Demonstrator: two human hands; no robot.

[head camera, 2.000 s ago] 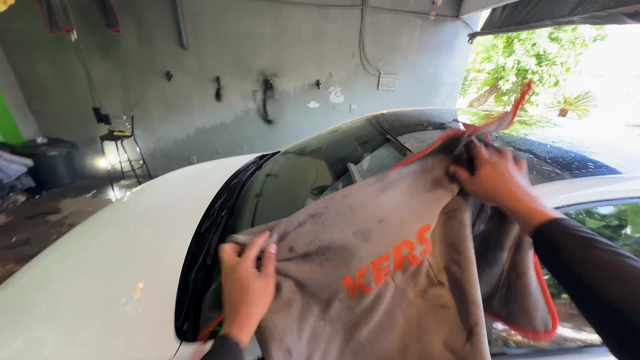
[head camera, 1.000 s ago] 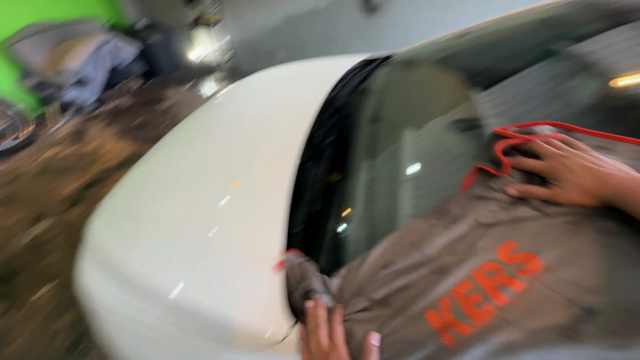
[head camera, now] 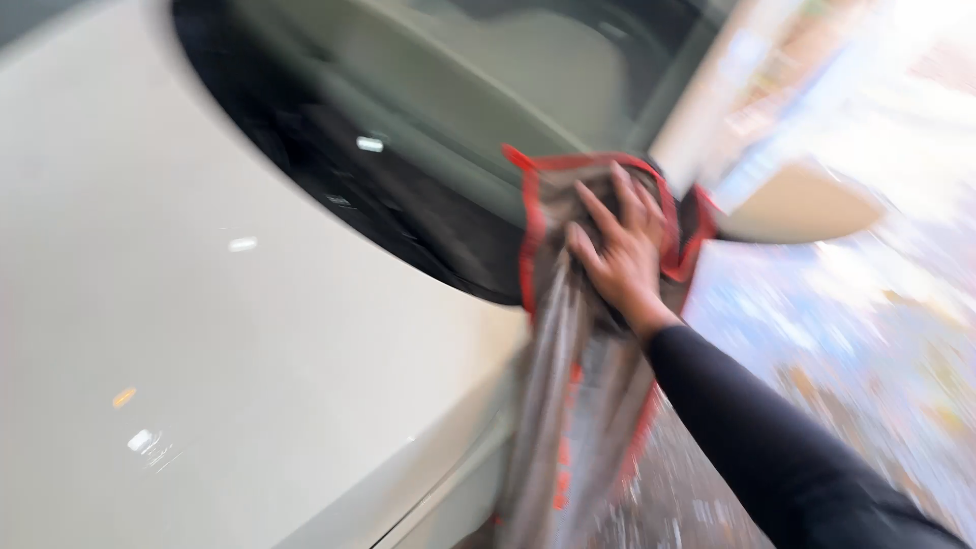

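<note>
A grey-brown cloth with red edging (head camera: 553,202) lies over the lower corner of a car's windshield (head camera: 473,84) and hangs down past the fender. My right hand (head camera: 621,244) presses flat on the upper part of the cloth, fingers spread, with a dark sleeve on the arm. Folds run down from under the palm, and orange-red print shows on the hanging part. My left hand cannot be made out; a small dark brownish shape at the bottom edge, beside the cloth, is too blurred to tell.
The white car hood (head camera: 229,305) fills the left side, with the black cowl (head camera: 381,206) along the windshield's base. A side mirror (head camera: 801,202) sticks out right of the cloth. Beyond it the ground is motion-blurred.
The view has swung to the car's near side. The cloth, spread over the windshield earlier, now hangs bunched at its lower corner under my right hand. My left hand has dropped from clear view.
</note>
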